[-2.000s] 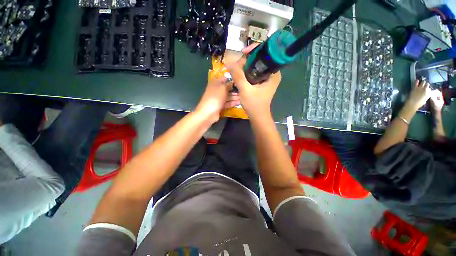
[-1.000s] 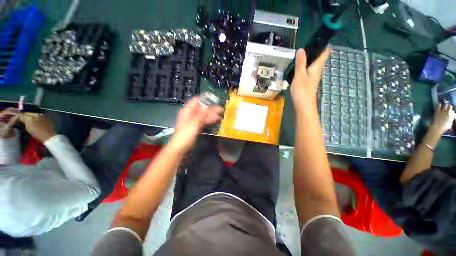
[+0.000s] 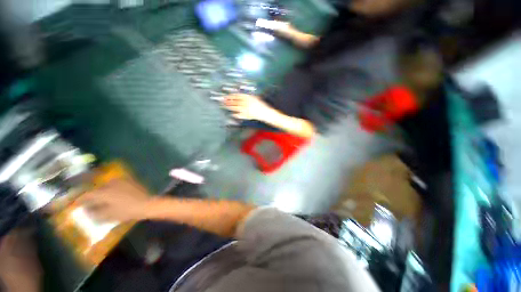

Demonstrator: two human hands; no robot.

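The view is strongly blurred. My right hand (image 3: 114, 199) is over the orange work pad (image 3: 103, 248), near the pale screw feeder (image 3: 48, 165) at the left; what it holds, if anything, cannot be made out. A white square (image 3: 91, 225) shows on the pad below the hand. My left hand (image 3: 20, 259) is a blurred skin-coloured patch, cut off by the lower left edge. A teal blur (image 3: 20, 88) at the far left may be the electric screwdriver. No module can be made out in either hand.
A clear blister tray (image 3: 165, 108) lies right of the pad, with a filled tray (image 3: 191, 54) beyond it. A neighbour's hand (image 3: 245, 106) is at the filled tray's near end. A blue-lit monitor (image 3: 216, 12) stands behind. A red stool (image 3: 268, 151) is beside the bench.
The view has swung right and tilted. My right hand has come from the raised screwdriver down over the pad. My left hand has shifted to the picture's edge. The neighbour's hand now reaches the filled tray.
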